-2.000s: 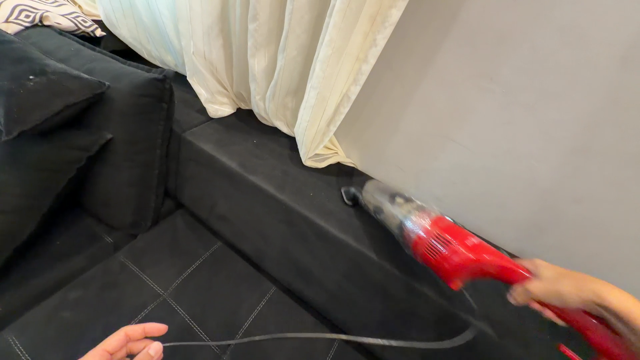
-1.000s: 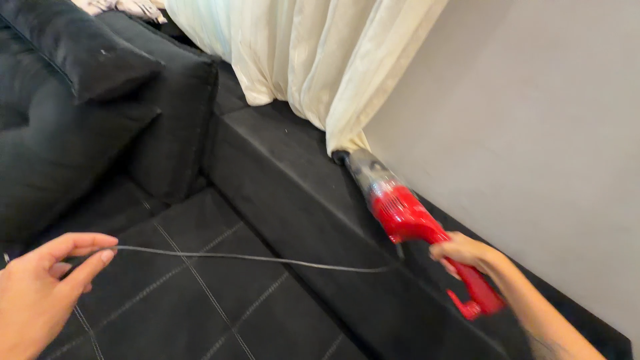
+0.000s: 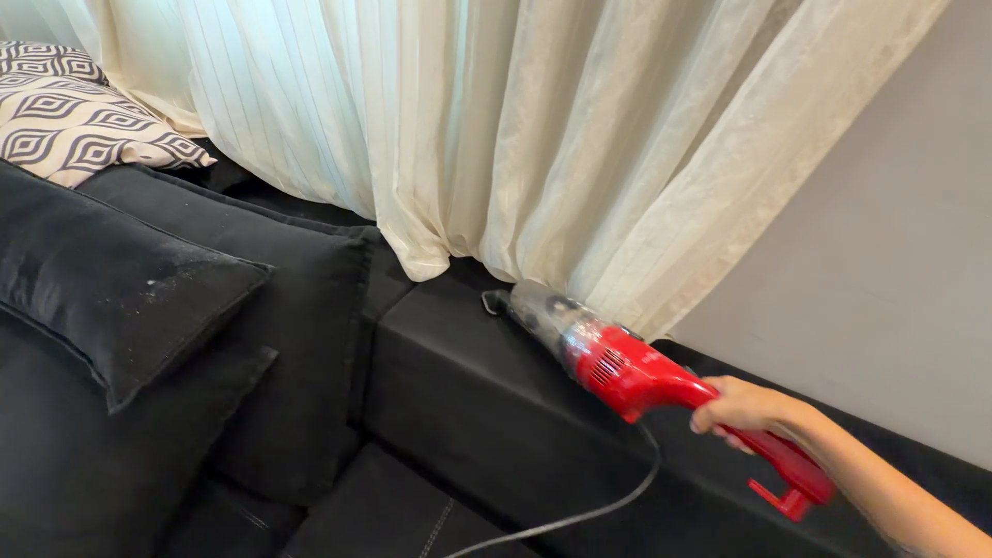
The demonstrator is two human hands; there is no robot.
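My right hand (image 3: 740, 411) is closed around the handle of a red handheld vacuum cleaner (image 3: 628, 368) with a clear dust cup. The vacuum's small black nozzle (image 3: 494, 302) is at the top of the black sofa armrest (image 3: 465, 341), just below the hem of the cream curtain (image 3: 542, 155). A grey power cord (image 3: 577, 518) hangs from the vacuum and runs out at the bottom edge. My left hand is out of view.
Black cushions (image 3: 302, 310) lean against the armrest's left end; the front one (image 3: 132, 279) bears pale specks. A patterned cushion (image 3: 77, 116) lies at the upper left. The grey wall (image 3: 876, 256) rises along the right side.
The nozzle has moved left along the armrest, away from the curtain's right corner. My left hand, which held the cord before, has gone out of view. The view has shifted.
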